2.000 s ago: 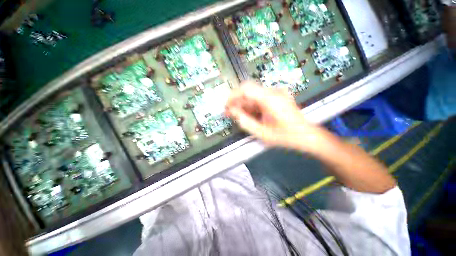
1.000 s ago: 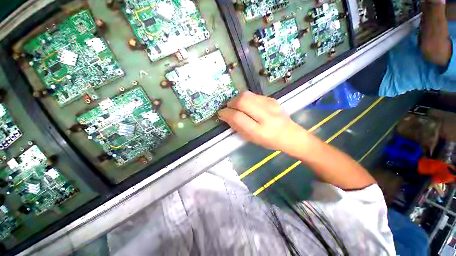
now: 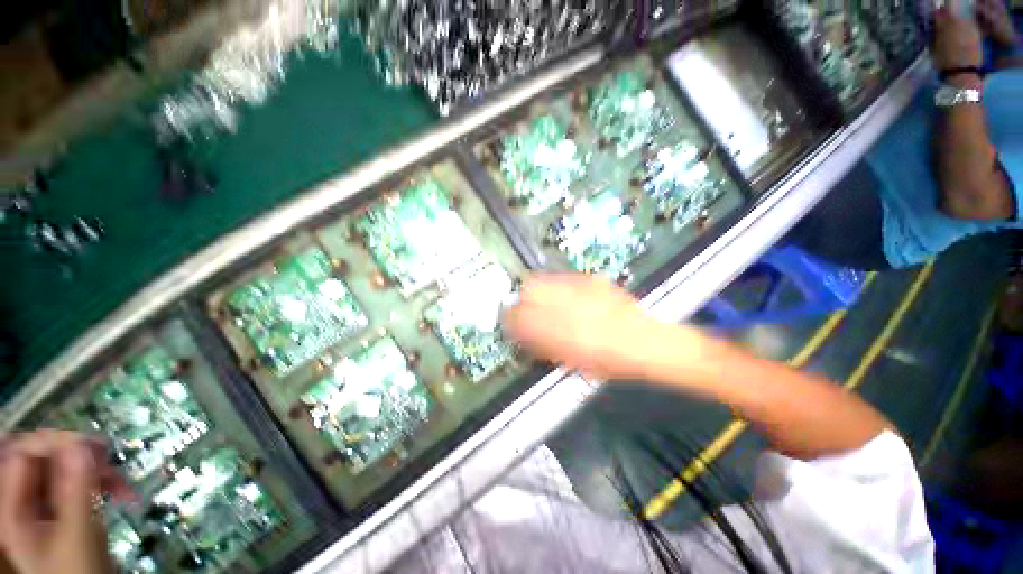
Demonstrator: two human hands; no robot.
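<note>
My right hand is blurred, with bent fingers at the lower right green circuit board of the middle pallet. Its fingertips touch or hover over that board's right edge, and whether they hold anything is hidden. A blurred hand, seemingly my left hand, is cut off at the lower left edge beside the left pallet's boards. Its fingers are curled and I cannot tell if they hold something. The middle pallet carries several boards with dark clips around them.
A metal rail runs along the near side. Beyond the far rail, a green mat bears heaps of dark and silvery components. Another person's arm in a blue sleeve is at the upper right. A blue bag-like thing lies below.
The view has swung and pulled back, so more pallets and the mat show again. The hand at lower left has come into view. My right hand remains by the same board's edge.
</note>
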